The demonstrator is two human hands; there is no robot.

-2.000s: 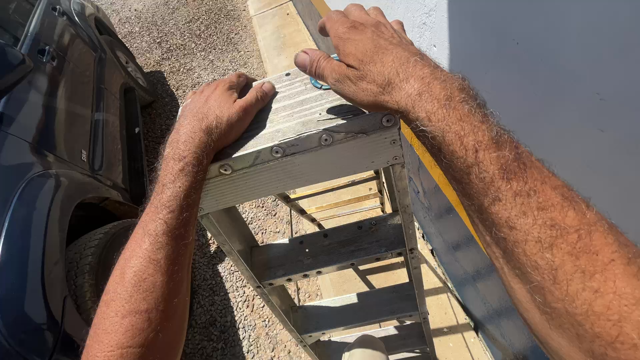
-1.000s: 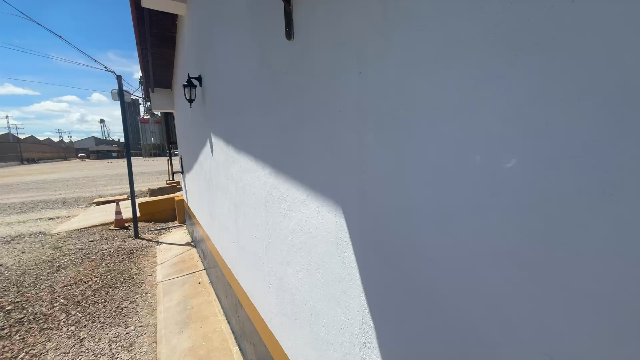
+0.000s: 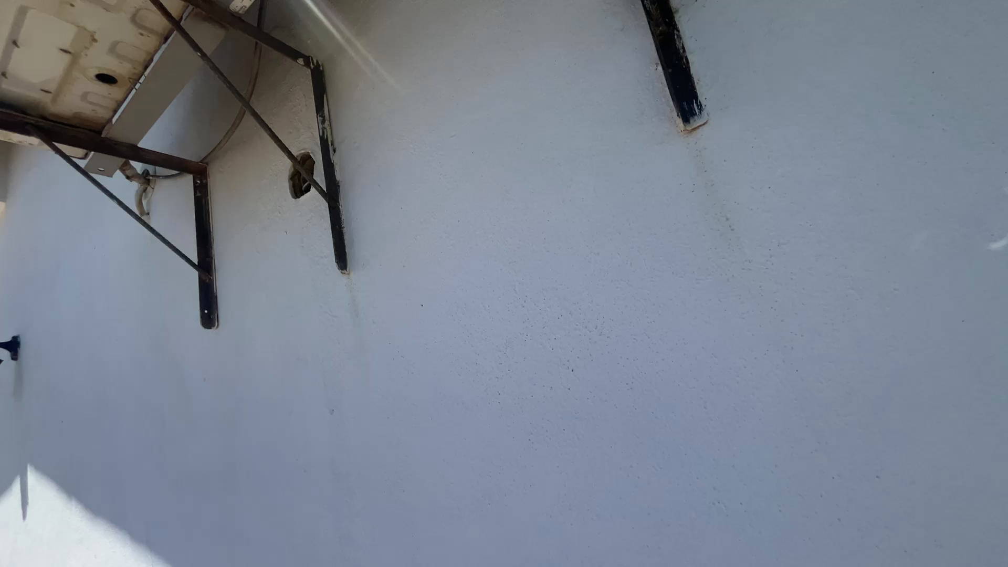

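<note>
Neither my left hand nor my right hand shows in the head view now, so what they hold or touch is hidden. A white plastered wall (image 3: pixel 551 354) fills most of the view. At the upper left, two dark metal wall brackets, a nearer one (image 3: pixel 332 181) and a farther one (image 3: pixel 206 244), bear an air-conditioner outdoor unit (image 3: pixel 71 63), seen from below. Another dark metal bar (image 3: pixel 676 67) is fixed to the wall at the top, with a faint rusty stain under it.
A rough hole (image 3: pixel 301 175) opens in the wall behind the nearer bracket's diagonal strut. A cable (image 3: pixel 246 102) and a short hose (image 3: pixel 142 197) hang by the unit. Part of a dark wall fitting (image 3: pixel 11 347) shows at the left edge.
The view has swung up from the ladder to the wall. Both hands, seen on the aluminium ladder's top two seconds ago, have left the view. The brackets and the unit have come into sight.
</note>
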